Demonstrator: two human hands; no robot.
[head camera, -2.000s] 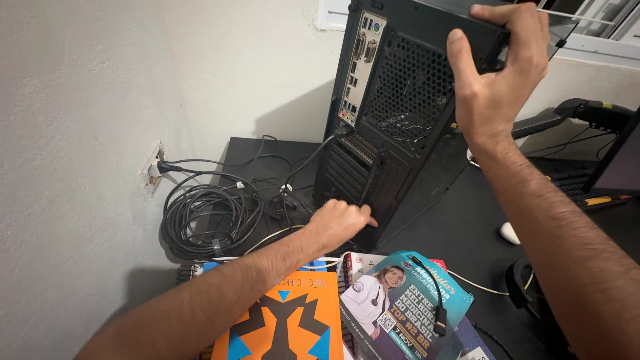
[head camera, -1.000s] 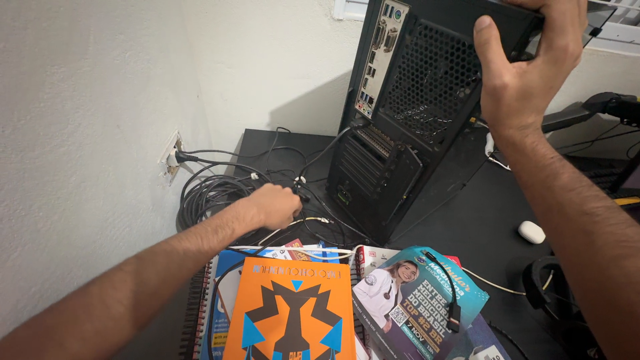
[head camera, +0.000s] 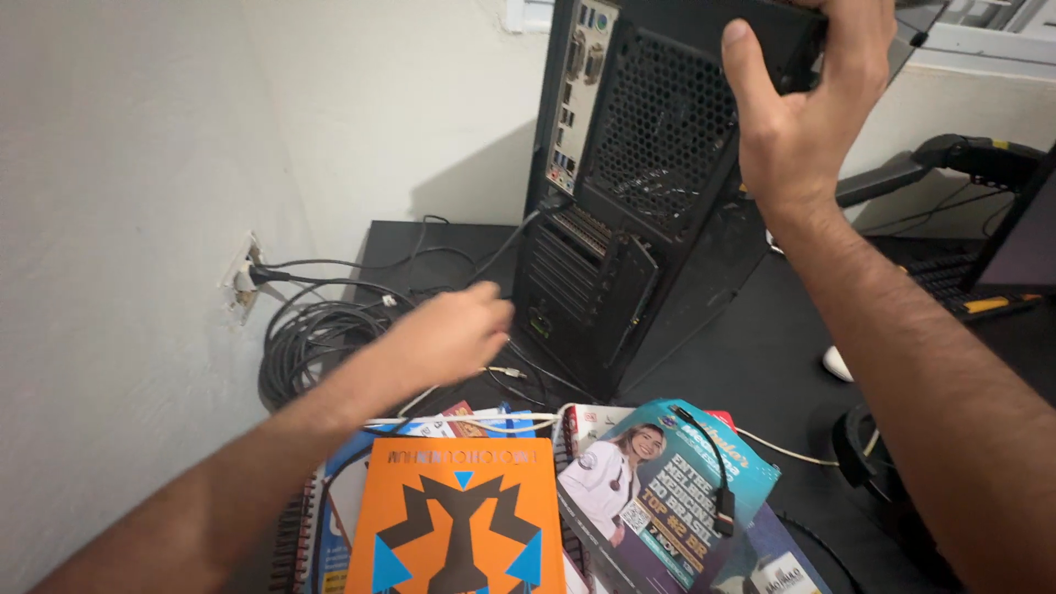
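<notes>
A black computer tower case (head camera: 660, 124) stands tilted on the black desk, its rear ports and vented back facing me. My right hand (head camera: 813, 99) grips the top edge of the case, thumb on the back. My left hand (head camera: 450, 334) is blurred, fingers curled, just left of the case's lower back; whether it holds anything cannot be told. Beside it lies a coil of black cable (head camera: 301, 351). One black cable (head camera: 511, 239) runs up to the back of the case. A light cable with a metal plug (head camera: 511, 373) lies just below my left hand.
A wall outlet (head camera: 243, 279) with a black plug is at left. An orange book (head camera: 462, 511), notebooks and a teal flyer (head camera: 660, 487) with a short black adapter cable (head camera: 718, 470) lie in front. At right are headphones (head camera: 862, 454), a white mouse (head camera: 837, 363), a keyboard (head camera: 949, 276) and a monitor arm (head camera: 891, 177).
My left hand has gone from the lower back of the case to the cables at its left, then back a little toward the case. My right hand stays on the top of the case.
</notes>
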